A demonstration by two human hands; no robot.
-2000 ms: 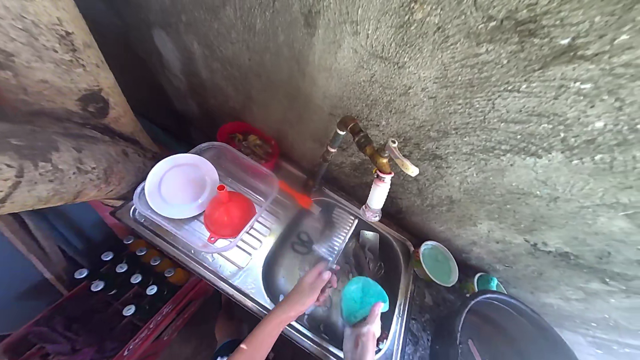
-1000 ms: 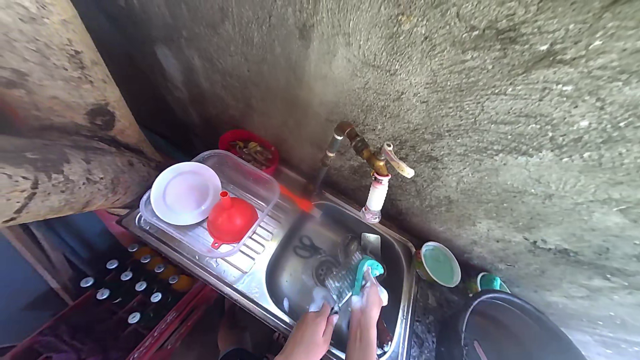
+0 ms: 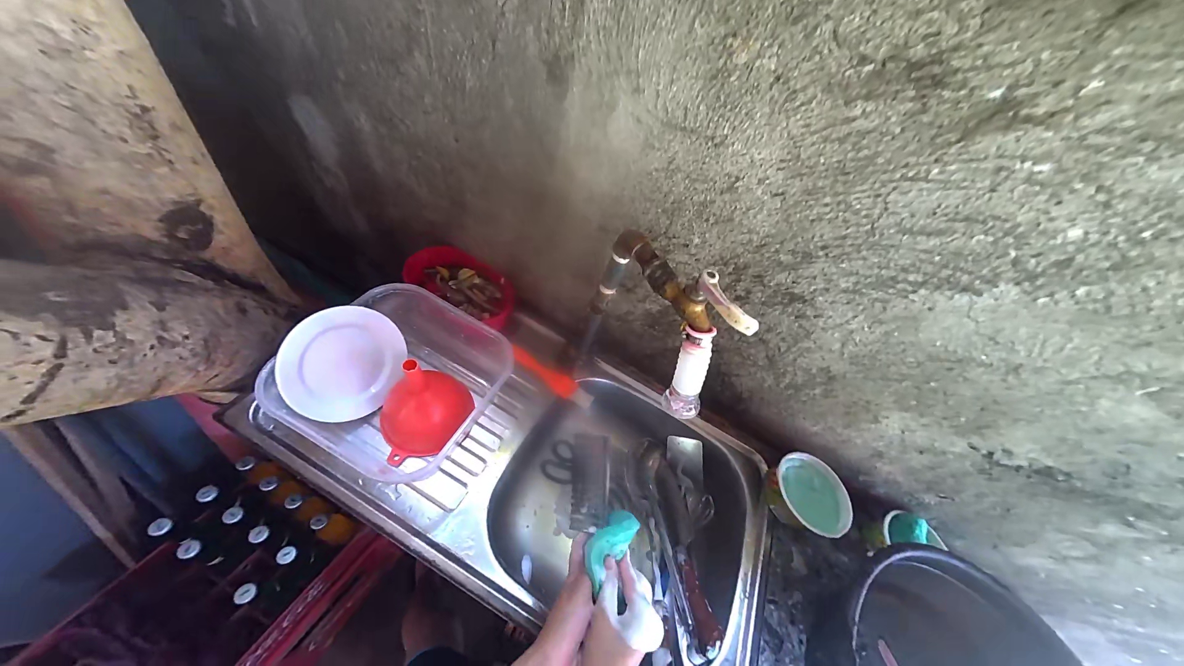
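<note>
Low in the sink, my left hand [image 3: 572, 597] grips the lower end of a flat metal utensil [image 3: 589, 476], which is blurred and points toward the wall. My right hand [image 3: 624, 615], covered in white suds, presses a green scouring pad [image 3: 613, 541] against the utensil's lower end. Both hands are close together, and the handle is hidden by them. In the steel sink basin [image 3: 527, 527], black-handled scissors [image 3: 558, 461] lie on the left. A metal turner [image 3: 685, 458] and several other utensils, one with a brown handle [image 3: 698, 606], lie on the right.
A clear plastic tub [image 3: 495, 356] on the drainboard holds a white plate [image 3: 340, 363] and a red funnel [image 3: 427, 413]. Behind are a red basket [image 3: 504, 310], an orange utensil [image 3: 546, 372] and a tap [image 3: 689, 310]. Right: a green-filled bowl [image 3: 814, 495], a dark bucket [image 3: 953, 606]. Lower left: crated bottles [image 3: 259, 535].
Two seconds ago the green pad was spread over my right hand, apart from my left hand; now it is bunched against the utensil. The hands have come together.
</note>
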